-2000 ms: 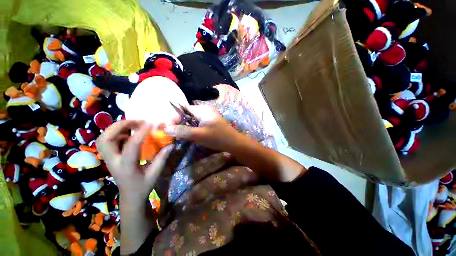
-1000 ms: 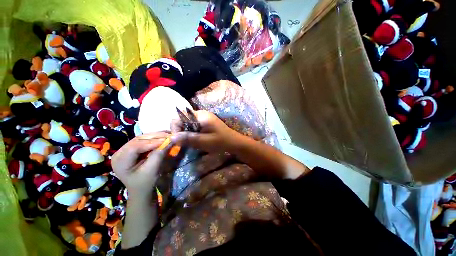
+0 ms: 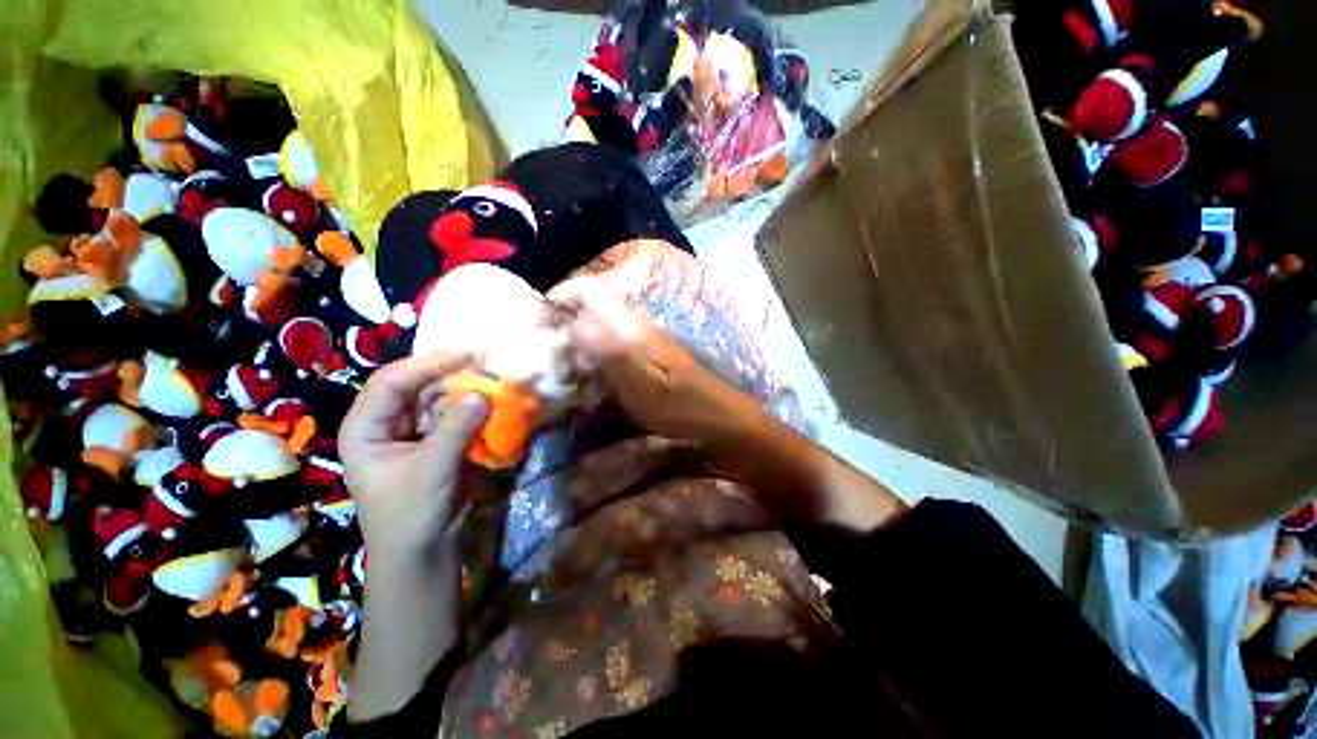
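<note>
A plush penguin (image 3: 484, 308) lies on the lap, belly up, its head with the Santa hat pointing away from me and its orange feet towards me. My left hand (image 3: 419, 433) pinches the orange feet between thumb and fingers. My right hand (image 3: 614, 347) is at the right side of the belly and is blurred. The dark pointed snips seen in it earlier cannot be made out now, so what it holds is unclear.
A yellow sack (image 3: 433, 108) full of penguins stands at left. A clear plastic bag (image 3: 722, 123) with penguins lies ahead. An open carton (image 3: 953, 274) with penguins is at right, a pale bag (image 3: 1177, 621) below it. A floral apron (image 3: 650, 592) covers the lap.
The penguin's head has shifted slightly right since the first frame. The orange feet show more than a second ago. My right hand has moved up a little and blurred, and the snips no longer show clearly.
</note>
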